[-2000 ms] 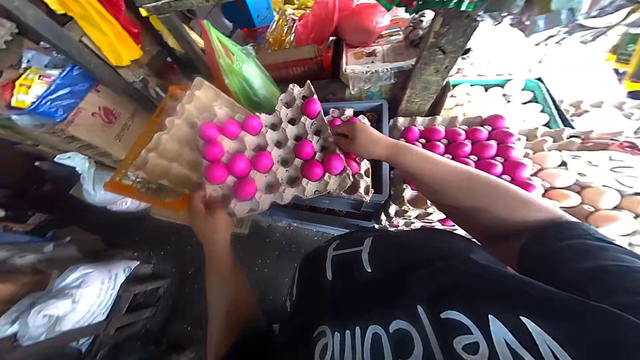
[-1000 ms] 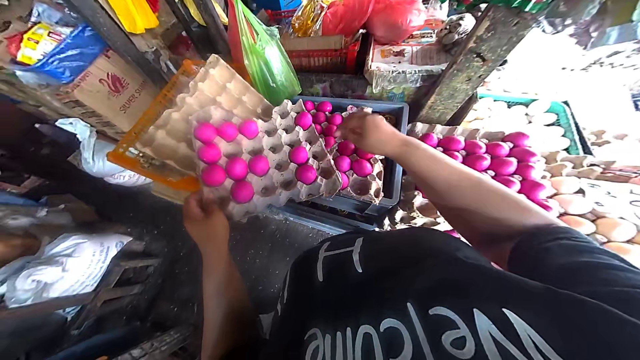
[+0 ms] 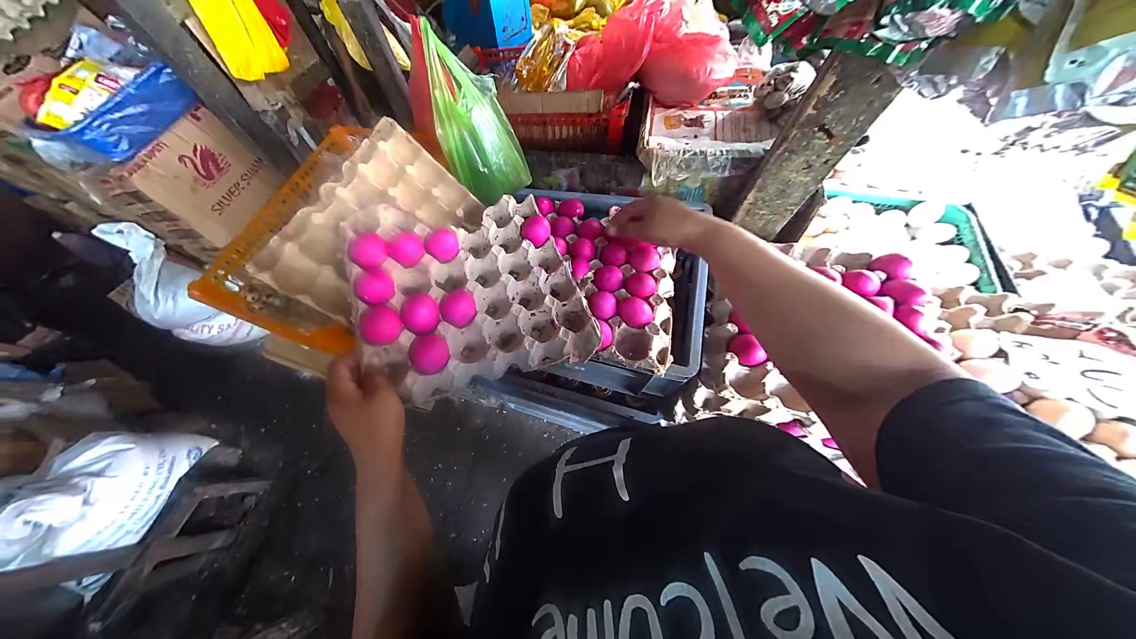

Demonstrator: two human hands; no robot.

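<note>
My left hand [image 3: 366, 390] grips the near left corner of a pulp egg tray [image 3: 510, 306], tilted, with several pink eggs [image 3: 420, 313] at its left side and one at its top. Partly beneath its right edge lies a second pulp tray [image 3: 655, 342] with many pink eggs [image 3: 608, 279], over a grey plastic crate [image 3: 688, 355]. My right hand [image 3: 657, 222] is over the far right part of that second tray, at the pink eggs there; its fingertips point down, and whether they hold an egg is hidden.
An orange crate [image 3: 257, 311] with bare pulp trays [image 3: 390, 177] stands at the left. A green plastic bag [image 3: 475, 115] hangs behind. A wooden post [image 3: 816, 133] rises behind the grey crate. More pink eggs [image 3: 896, 291] and pale eggs [image 3: 1061, 415] in trays lie to the right.
My right hand has moved from the right part of the held tray to the tray in the grey crate. Two pink eggs in the held tray's right part no longer show there.
</note>
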